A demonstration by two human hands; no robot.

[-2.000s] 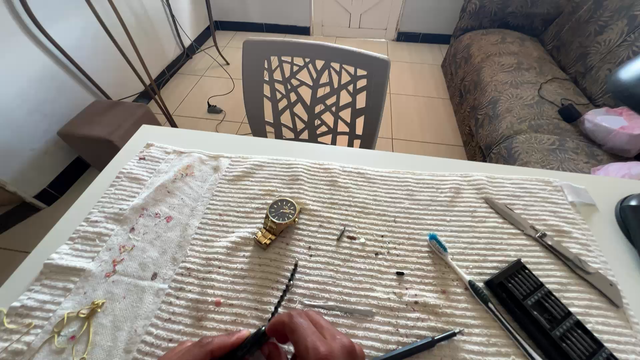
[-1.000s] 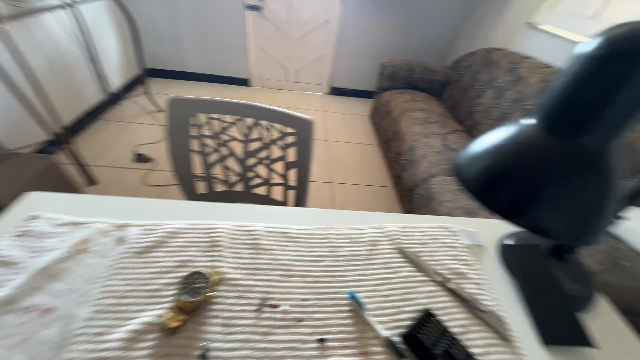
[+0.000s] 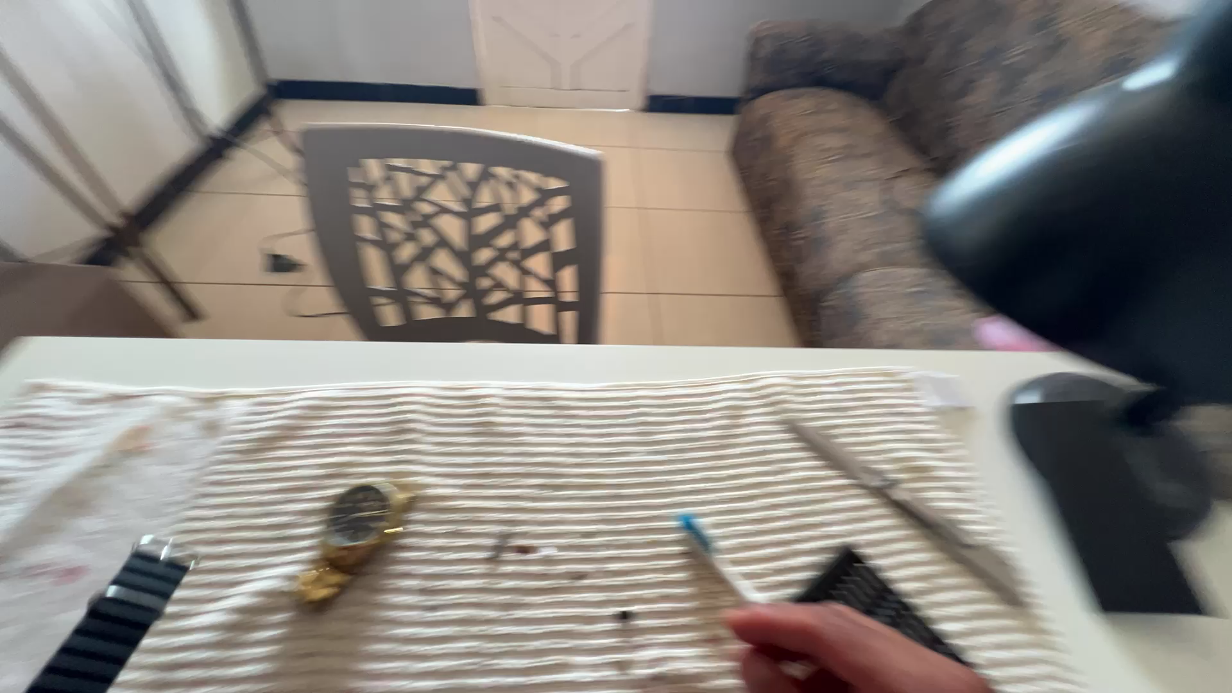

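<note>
My right hand (image 3: 847,650) enters at the bottom right, fingers curled, over the lower part of a toothbrush (image 3: 720,560) with blue bristles and beside a black bit case (image 3: 866,597); blur hides whether it grips anything. My left hand is out of view. A dark striped watch strap (image 3: 120,616) with a metal buckle reaches in from the bottom left; its lower end is cut off. A gold-coloured wristwatch (image 3: 361,520) with a dark dial lies on the striped towel (image 3: 577,462). Small dark bits (image 3: 625,616) are scattered near the middle.
A long slim metal tool (image 3: 905,505) lies at the towel's right. Beyond it a black desk lamp (image 3: 1088,192) stands on the white table (image 3: 664,360), its head overhanging. A grey chair (image 3: 332,231) is behind the table's far edge, with a patterned sofa (image 3: 837,183) to the right.
The view has swung up and right, then lowered slightly. My right hand is now over the toothbrush; two seconds ago both hands were together at the bottom centre. The striped strap has come into view.
</note>
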